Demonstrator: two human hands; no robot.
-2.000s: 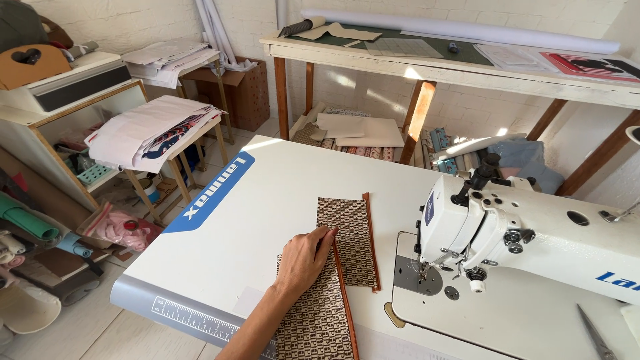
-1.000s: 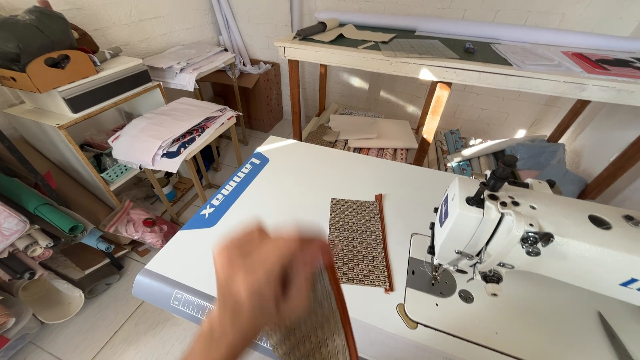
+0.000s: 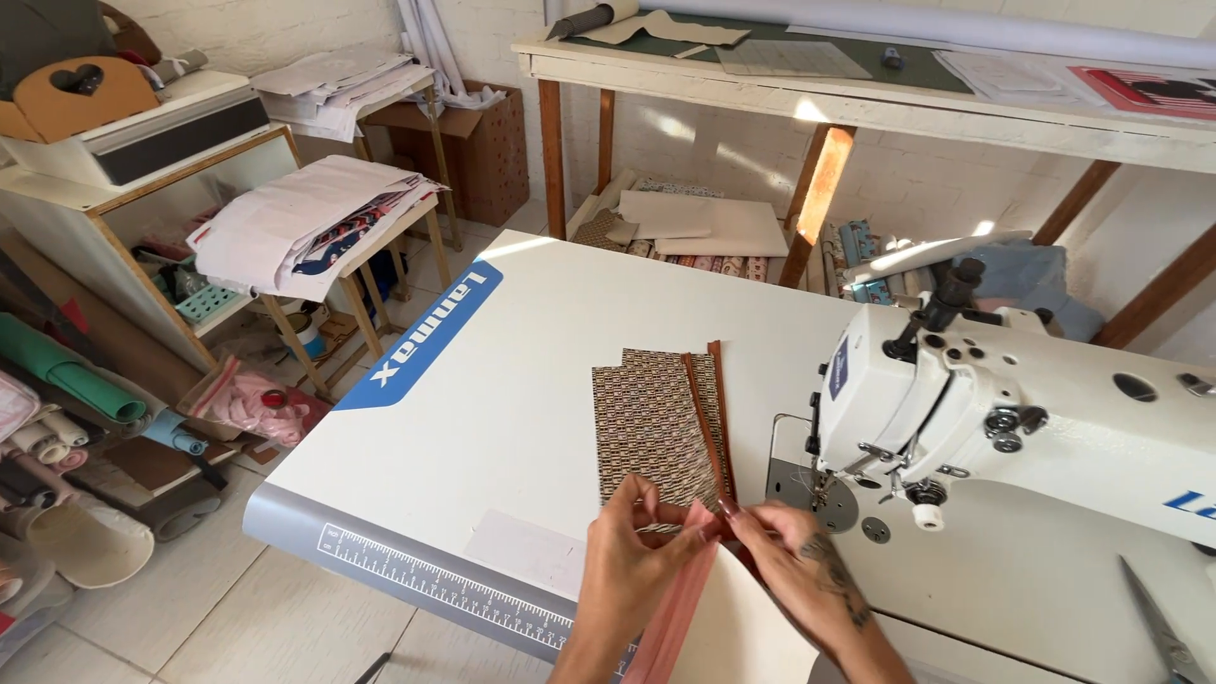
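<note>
Two woven patterned fabric pieces (image 3: 651, 427) with brown edging overlap on the white sewing table, left of the sewing machine (image 3: 912, 408). Nearer me, my left hand (image 3: 651, 551) pinches a pink zipper tape (image 3: 679, 608) near its top end. My right hand (image 3: 784, 551) meets it there, fingertips on the dark reddish edge of a cream-backed piece (image 3: 746, 617) that hangs toward me. Which layers each fingertip grips is partly hidden. The two hands nearly touch, just below the fabric pieces.
Metal scissors (image 3: 1159, 622) lie at the right of the table. A pale sheet (image 3: 527, 551) rests near the ruler-marked front edge (image 3: 446, 579). Behind stand a long worktable (image 3: 665, 76) and a small table with stacked papers (image 3: 304, 223). Fabric rolls (image 3: 76, 380) are at the left.
A second patterned piece, held by my left hand before, now lies overlapping the other on the table. My right hand has come into view, and both hands hold the pink and cream pieces.
</note>
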